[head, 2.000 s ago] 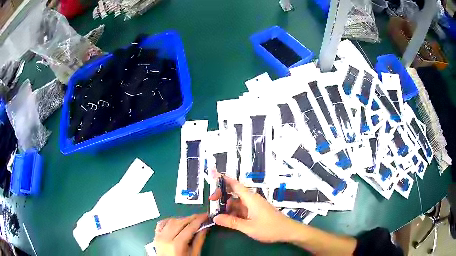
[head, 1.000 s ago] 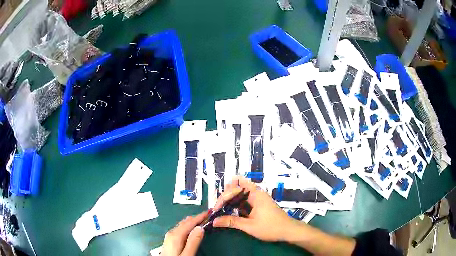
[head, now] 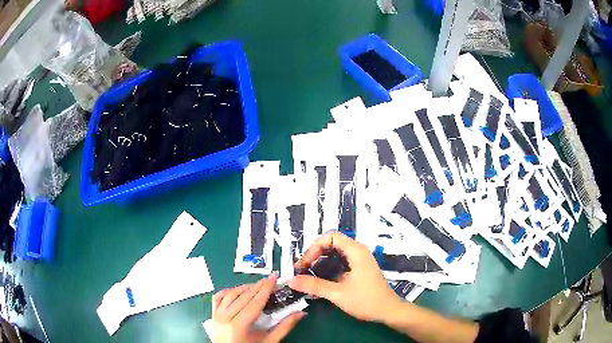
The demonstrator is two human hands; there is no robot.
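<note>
My left hand (head: 247, 311) is at the bottom centre, cut off by the lower edge, and holds a white display card (head: 295, 309) against the bench. A black strap (head: 330, 265) lies partly along this card, and its other part is bent up in my right hand (head: 355, 281). The fingers of my right hand are closed round the strap just right of my left fingertips. My fingers hide part of the card and strap. The carded straps (head: 415, 155) lie in a big overlapping pile behind and right of my hands. Blank white cards (head: 164, 271) lie at the lower left.
A large blue tub (head: 168, 179) heaped with black straps stands at the back left. Small blue bins stand at the back (head: 381, 67), at the left edge (head: 37, 230) and beyond the pile (head: 545, 107). A metal post (head: 447, 50) rises behind the pile. Plastic bags (head: 74, 57) lie back left.
The held card and strap have tilted down flatter, and more of the white card shows at my left hand. My right hand has shifted slightly right and now bunches the strap's end.
</note>
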